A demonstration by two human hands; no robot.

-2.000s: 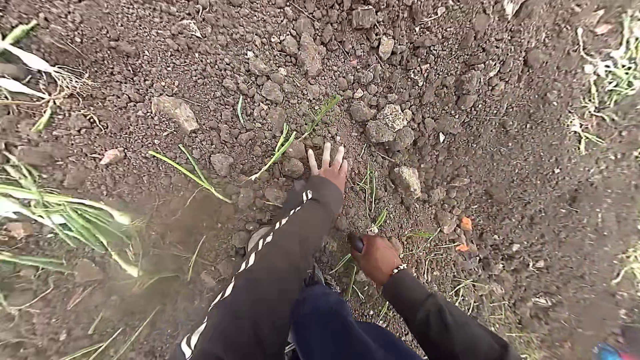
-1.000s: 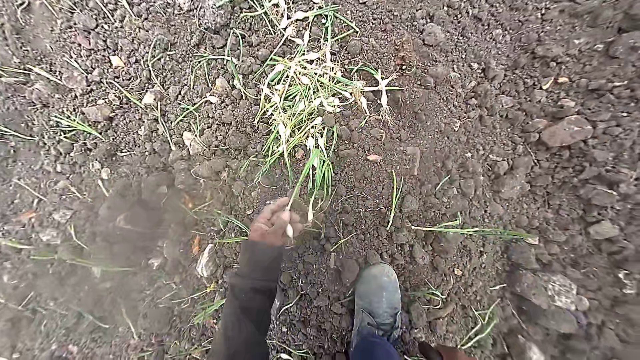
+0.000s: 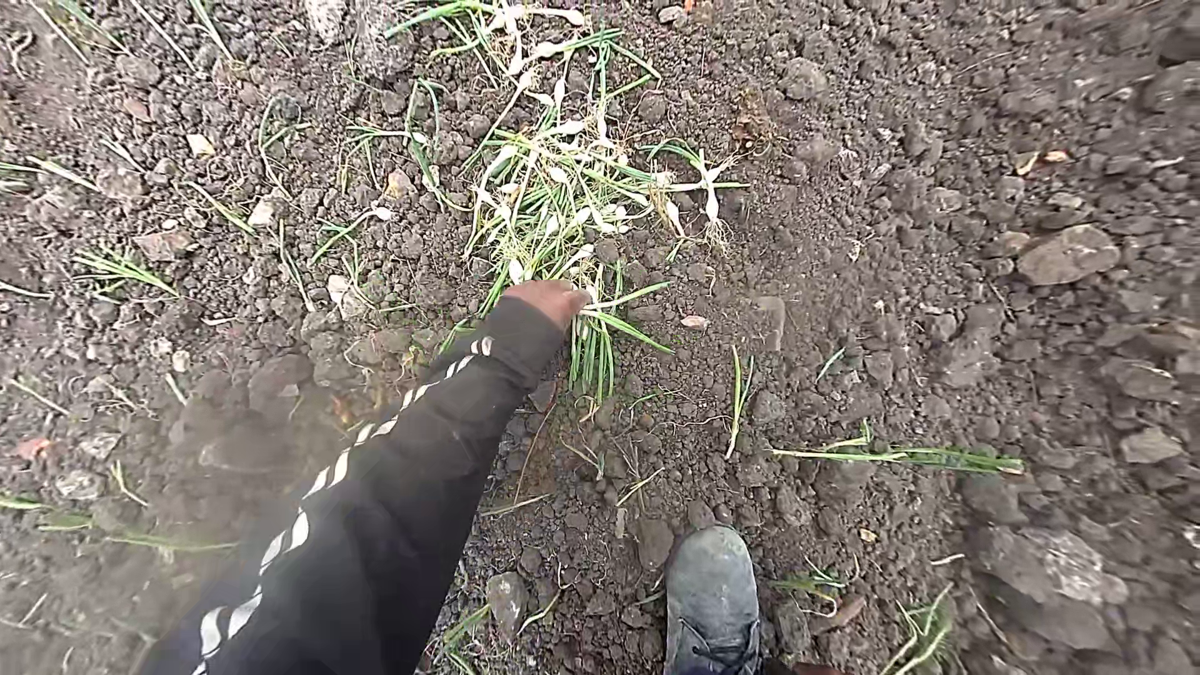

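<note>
My left hand point(image 3: 551, 302), in a dark sleeve with a white zigzag stripe, reaches down to the near end of a loose heap of young onion plants point(image 3: 562, 202) with white bulbs and green leaves. Its fingers are mostly hidden under the hand, so their grip cannot be made out. Green leaves point(image 3: 592, 356) spread out beside and below the fingertips. My right hand is not seen.
A grey shoe point(image 3: 712, 600) stands on the soil at the bottom. Scattered green stalks point(image 3: 900, 457) lie to the right, with more plants point(image 3: 120, 267) at the left. A large stone point(image 3: 1069, 255) sits among clods at the upper right.
My left hand, which held onion plants just below the heap one second ago, is now at the heap's near end. Two seconds ago the view showed another patch, with both hands at the soil.
</note>
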